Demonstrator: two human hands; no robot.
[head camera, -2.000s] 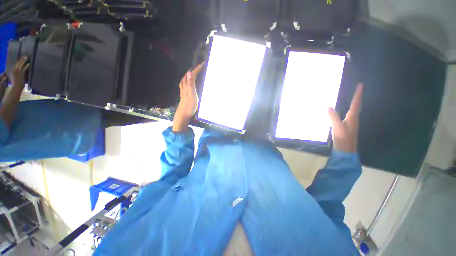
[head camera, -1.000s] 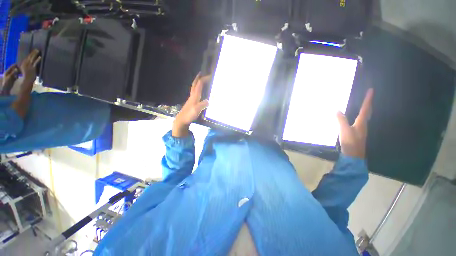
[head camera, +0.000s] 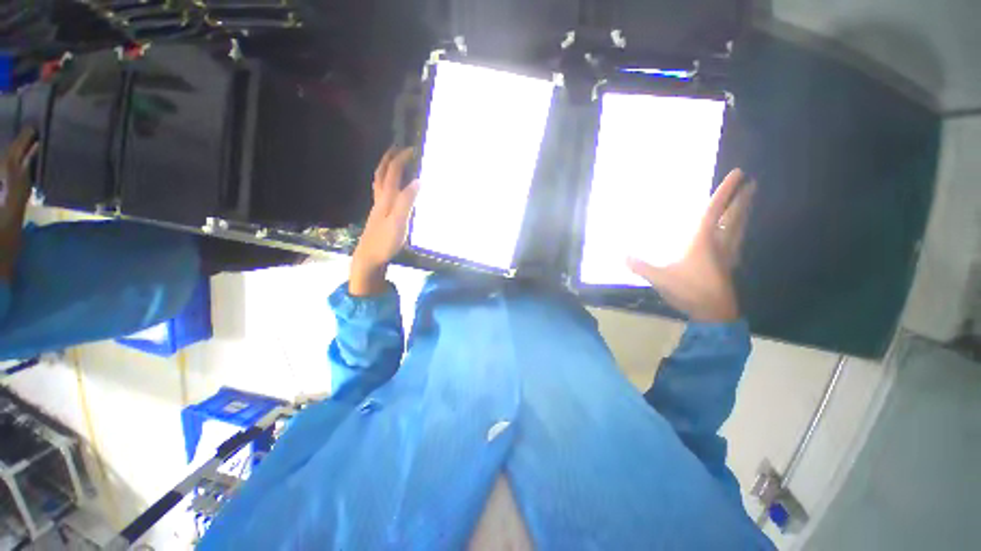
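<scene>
Two lit tablets with bright white screens lie side by side in front of me, the left tablet slightly tilted and the right tablet nearly straight. Both have dark borders and pale bits at their corners. My left hand rests at the left tablet's left edge, fingers apart, palm towards the tablet. My right hand is spread at the right tablet's lower right, its thumb over the screen's lower part and its fingers along the right edge. A ring shows on a finger. Neither hand is closed around a tablet.
Dark tablets lie in a row at the left. More dark tablets lie behind the lit pair. The green mat extends at right. Another person's blue sleeve and hand are at far left. A blue stool stands below left.
My right thumb has moved left over the right tablet's screen, and that hand's fingers are now closer together at the edge. The view has shifted slightly. My left hand stays at the left tablet's edge.
</scene>
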